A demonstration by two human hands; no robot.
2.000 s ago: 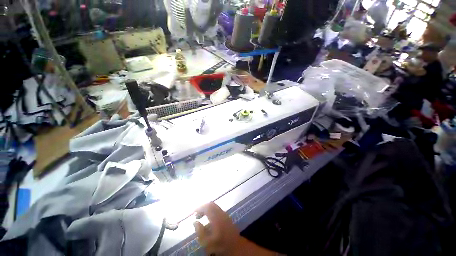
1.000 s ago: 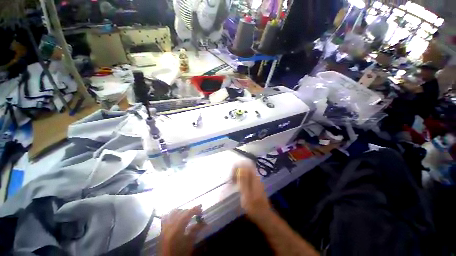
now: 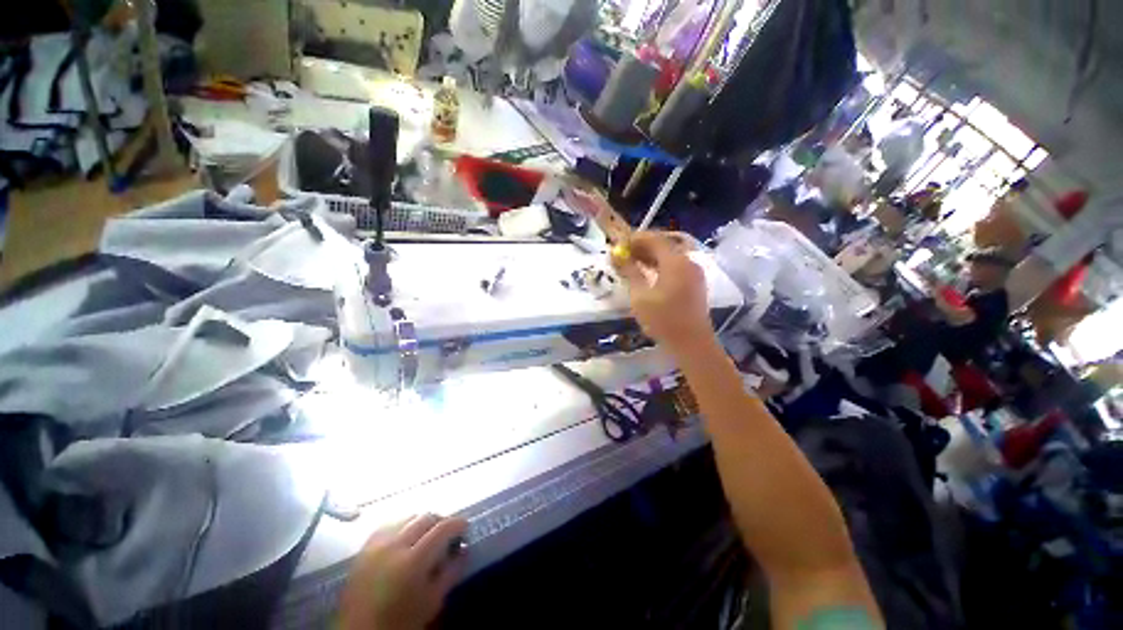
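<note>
My right hand (image 3: 669, 289) is raised over the back of the white sewing machine head (image 3: 456, 289). Its fingertips pinch a small yellow piece (image 3: 619, 254) above the metal parts on the machine top. My left hand (image 3: 404, 572) is low at the table's front edge, with a small dark object (image 3: 458, 544) between its fingers; what it is I cannot tell. The light grey garment with dark grey parts (image 3: 185, 492) lies bunched left of the needle area, touched by neither hand. Lamp glare hides the needle and presser foot.
Black-handled shears (image 3: 616, 412) lie on the table right of the needle, beside dark scraps (image 3: 671, 406). Behind the machine are a red tray (image 3: 499, 185), a bottle (image 3: 445, 111), thread cones (image 3: 626, 89) and clear plastic wrap (image 3: 788, 277). Dark cloth (image 3: 881, 492) lies at lower right.
My right hand has moved from above the table up to the machine top and taken the yellow piece. My left hand came in at the table edge with the dark object. The view has tilted.
</note>
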